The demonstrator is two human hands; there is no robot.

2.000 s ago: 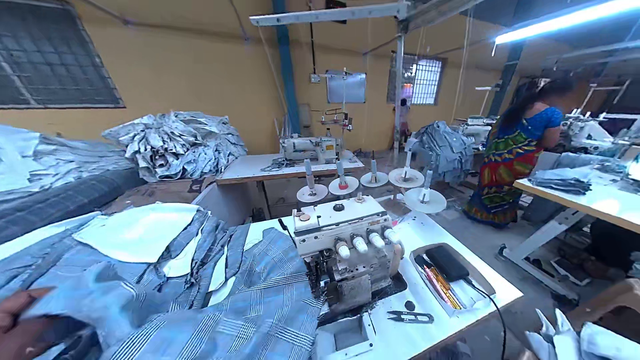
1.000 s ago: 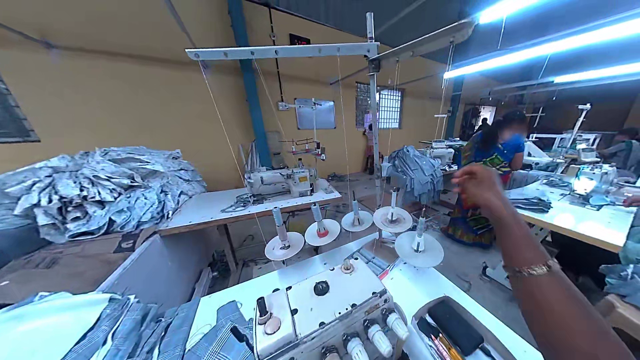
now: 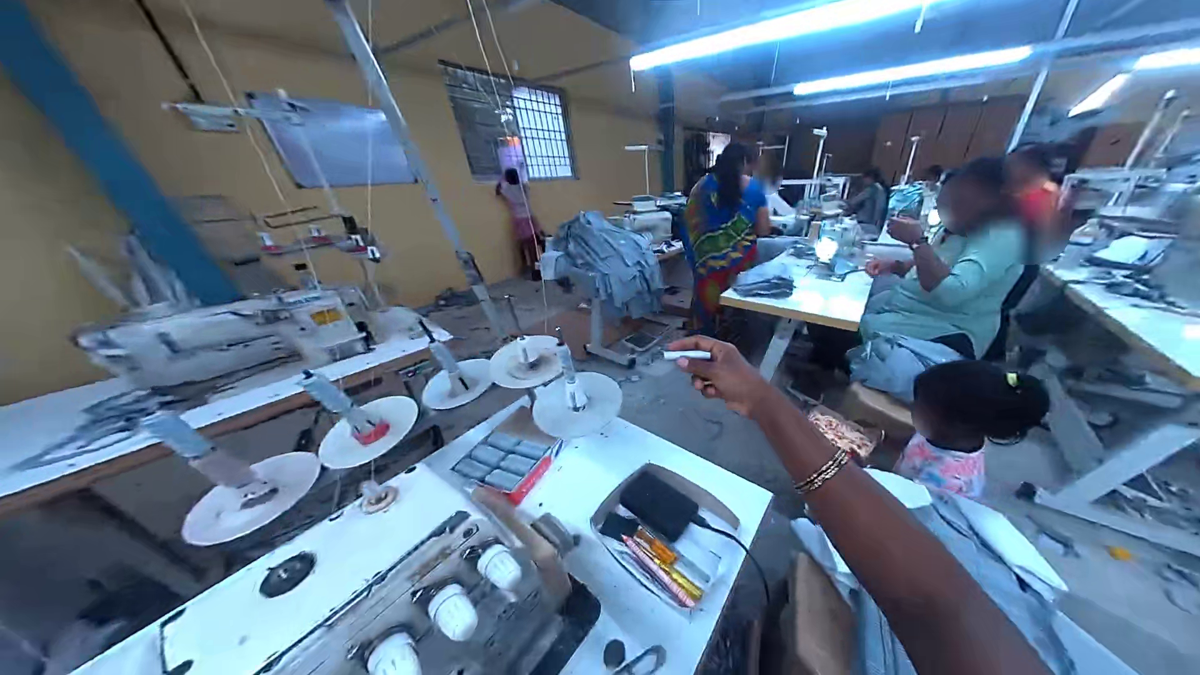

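My right hand (image 3: 720,375) is stretched out over the floor beyond the table, with a bracelet on the wrist. Between its thumb and fingers is a small white stick (image 3: 687,355), perhaps chalk. My left hand is out of view. Below and left of the right hand, a tray (image 3: 600,511) holds a black box with a cable (image 3: 659,503) and several pens or pencils (image 3: 661,567). An overlock sewing machine (image 3: 366,572) fills the lower left, with thread cones' round stands (image 3: 577,405) behind it. A box of grey thread spools (image 3: 502,461) lies beside the tray.
Another sewing machine (image 3: 225,337) stands on a table at left. Grey cloth pieces (image 3: 605,258) are heaped beyond. A person in green (image 3: 975,272) sits at a machine table (image 3: 806,291); a small person (image 3: 970,422) is close by my right arm. Cloth (image 3: 956,553) lies at lower right.
The view has swung right. My left-side hand on the cloth, seen two seconds ago, is out of view. My right hand came into view one second ago and now shows the white stick.
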